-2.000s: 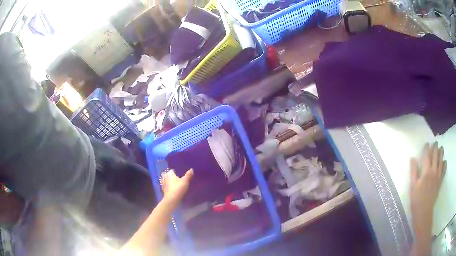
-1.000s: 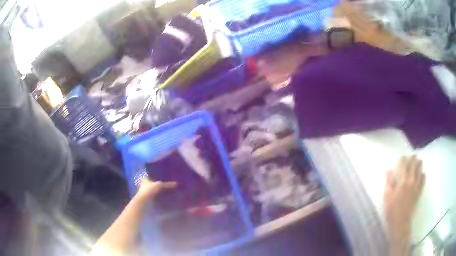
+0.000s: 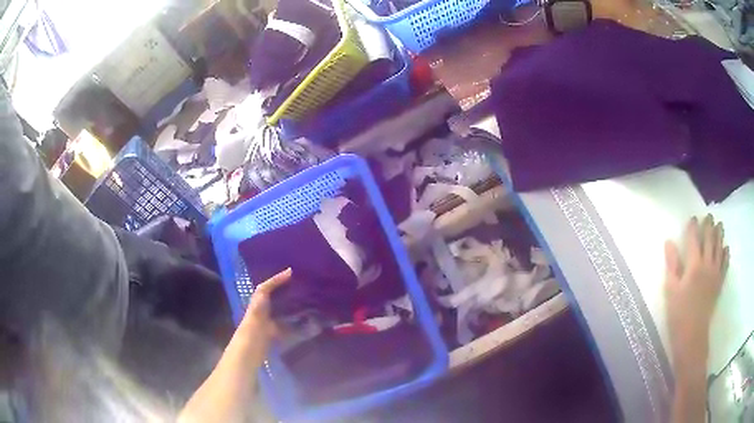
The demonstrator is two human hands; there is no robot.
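My left hand [image 3: 263, 310] is inside the left part of a blue plastic basket [image 3: 417, 285], touching the edge of dark purple cloth pieces [image 3: 293, 256]. One finger lies on the cloth; whether the hand grips it is unclear. Pale pieces [image 3: 337, 235] and a small red item [image 3: 357, 323] lie among the purple cloth. My right hand [image 3: 699, 264] rests flat and empty, fingers slightly apart, on the white machine table [image 3: 624, 223]. Purple panels [image 3: 591, 116] lie on the table just beyond it.
A scale strip [image 3: 608, 281] runs along the table's front edge. Pale scraps [image 3: 496, 281] lie between basket and table. A yellow-green basket [image 3: 318, 78], another blue basket [image 3: 455, 23] and a dark blue crate [image 3: 157, 190] stand behind. A person's grey sleeve [image 3: 58, 223] is at left.
The camera view has shifted. In the basket, the purple and pale pieces lie differently, and my left hand's finger now lies over the purple cloth's edge. My right hand stays flat on the table.
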